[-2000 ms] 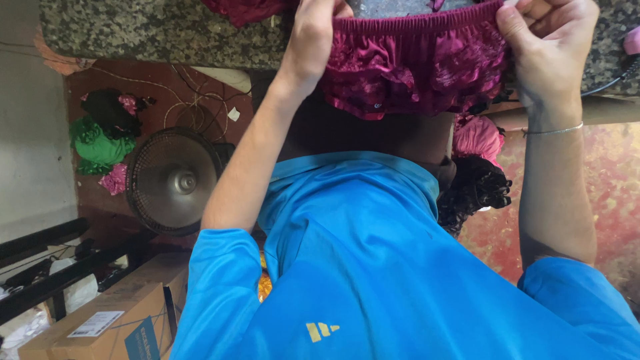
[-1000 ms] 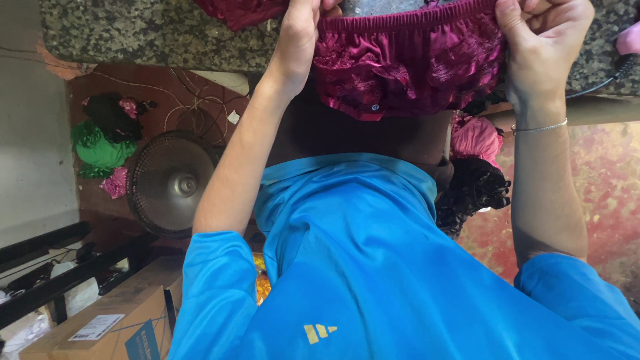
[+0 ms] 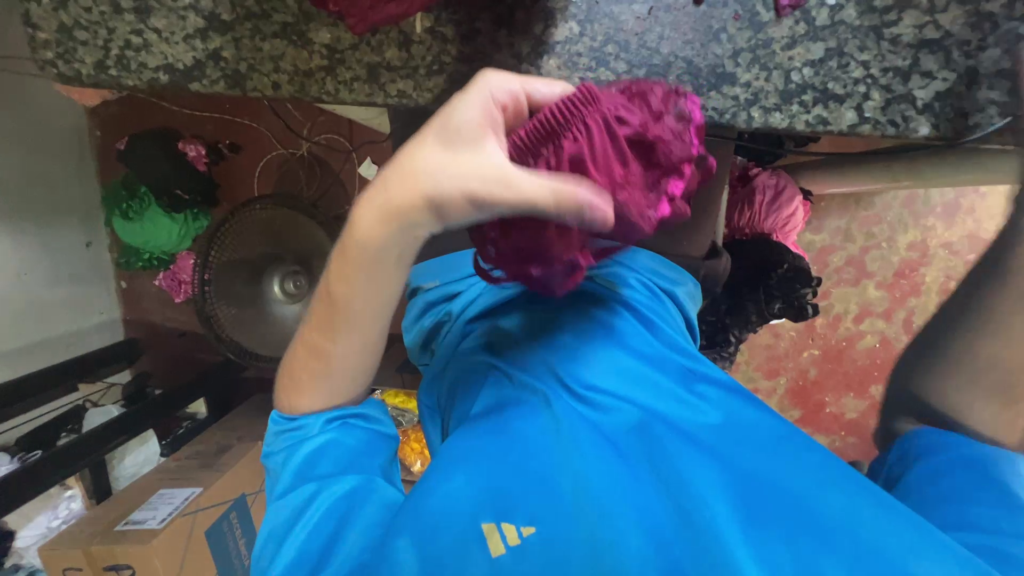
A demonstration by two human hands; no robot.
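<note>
My left hand [image 3: 496, 156] grips a bunched maroon garment [image 3: 640, 152] with a gathered elastic waistband and lacy ruffles. It hangs between the granite counter's edge and my lap, just above the hem of my blue shirt. Part of the cloth is hidden behind my fingers and thumb. Only my right forearm shows, at the right edge of the view; the hand itself is outside the frame. More maroon fabric [image 3: 376, 10] lies on the counter at the top.
The granite counter [image 3: 264, 48] runs across the top. At left are a round fan [image 3: 264, 280], loose cables, green fabric [image 3: 152, 220], black fabric and a cardboard box [image 3: 160, 520]. Pink cloth [image 3: 764, 204] and black ruffled cloth [image 3: 760, 288] hang or lie at right; which, I cannot tell.
Both hands held the maroon garment stretched by its waistband at the counter's edge. My right hand has let go and left the view; the garment is now bunched in my left hand, nearer my body.
</note>
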